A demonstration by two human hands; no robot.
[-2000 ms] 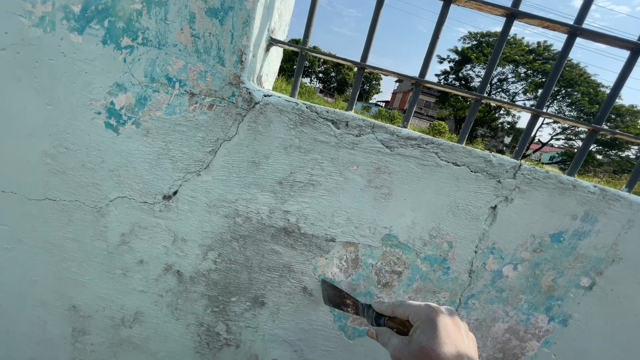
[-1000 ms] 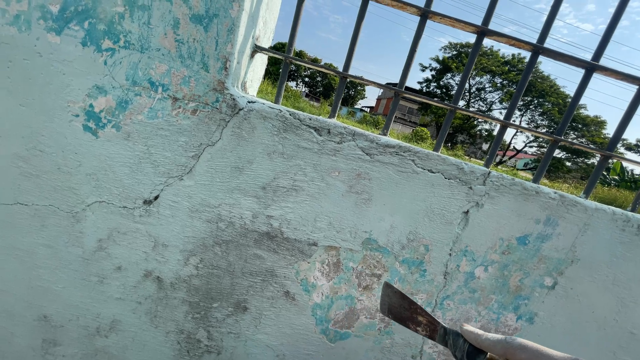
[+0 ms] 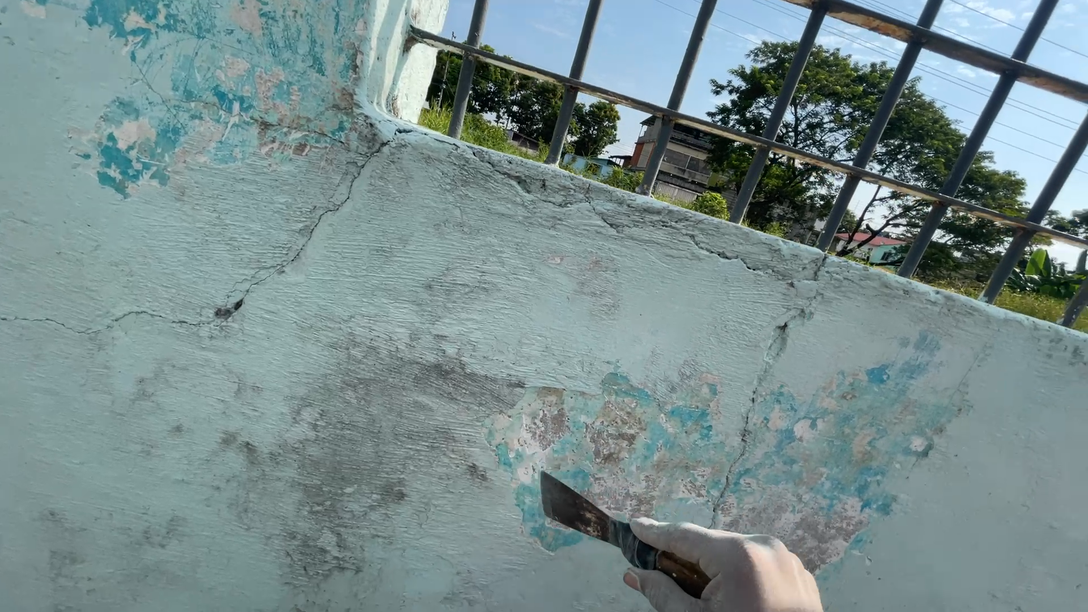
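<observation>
My right hand (image 3: 731, 568), dusty with pale powder, enters at the bottom and grips a putty knife (image 3: 582, 512) by its worn wooden handle. The stained metal blade points up and left, over the lower left part of a scraped patch (image 3: 616, 429) showing turquoise, pink and grey layers. Whether the edge touches the wall cannot be told. Pale green paint covers the rest of the masonry wall (image 3: 476, 280). My left hand is out of view.
A metal bar fence (image 3: 782, 102) rises above the sloping wall top. Cracks (image 3: 748, 416) run down the wall right of the knife and at the left. Dark stains (image 3: 365, 442) lie left of the patch. Trees (image 3: 884, 119) and buildings stand beyond.
Since one second ago, my right hand and the putty knife have moved left and down across the scraped patch, and more of the hand shows. The grip on the handle remains.
</observation>
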